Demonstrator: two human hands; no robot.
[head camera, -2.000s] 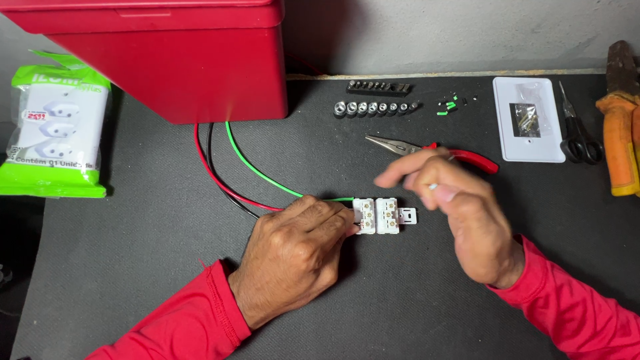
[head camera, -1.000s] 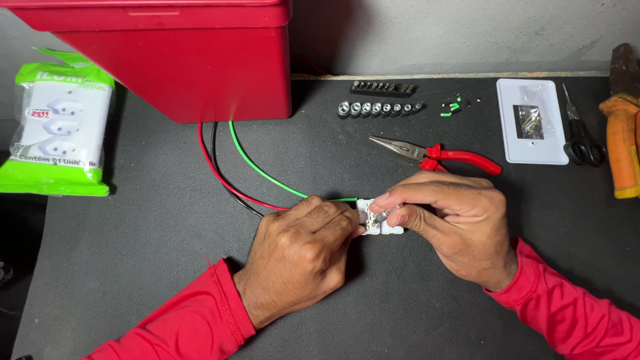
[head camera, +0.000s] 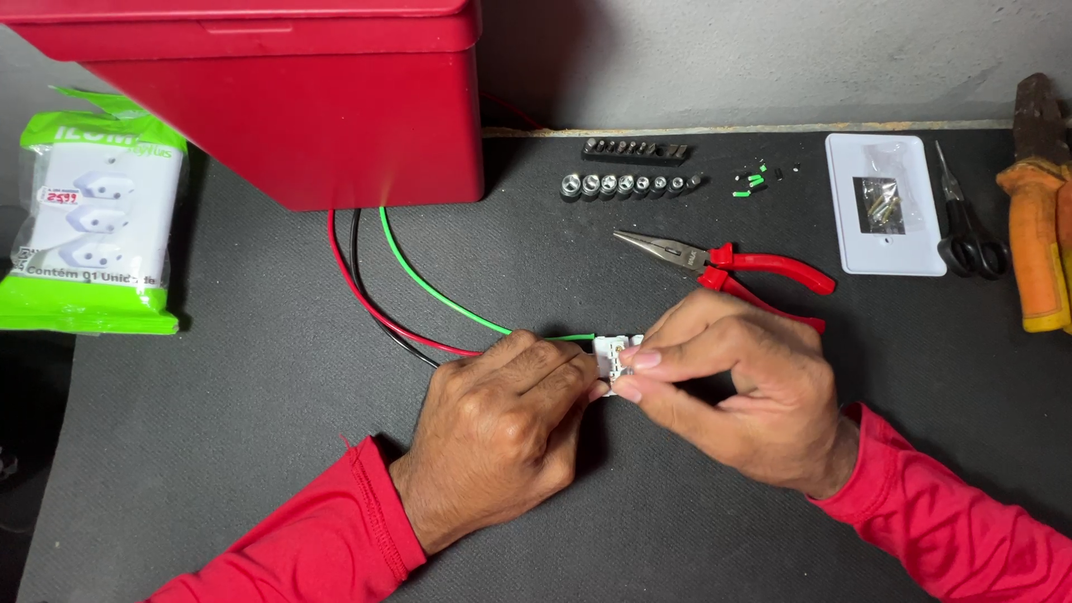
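A white socket module with screw terminals (head camera: 610, 352) lies on the black mat between my hands, partly covered by them. A green wire (head camera: 448, 302) ends at its top edge. My left hand (head camera: 511, 427) is closed at the module's left side, with the red wire (head camera: 368, 303) and the black wire (head camera: 394, 337) running under its fingers; their ends are hidden. Over the module, my right hand (head camera: 737, 385) has thumb and fingertips pinched together at the terminals. Whatever lies between those fingertips is too hidden to tell.
Behind stands a red plastic bin (head camera: 335, 126), beside a packaged outlet (head camera: 100, 218). Needle-nose pliers (head camera: 703, 258) lie just beyond my right hand. Further back are sockets (head camera: 628, 186), bits (head camera: 635, 152), a white cover plate (head camera: 886, 205), scissors (head camera: 963, 226) and orange-handled pliers (head camera: 1038, 226).
My right hand has come down and left from beside the module onto its terminals, covering much of it. The left hand stays about where it was.
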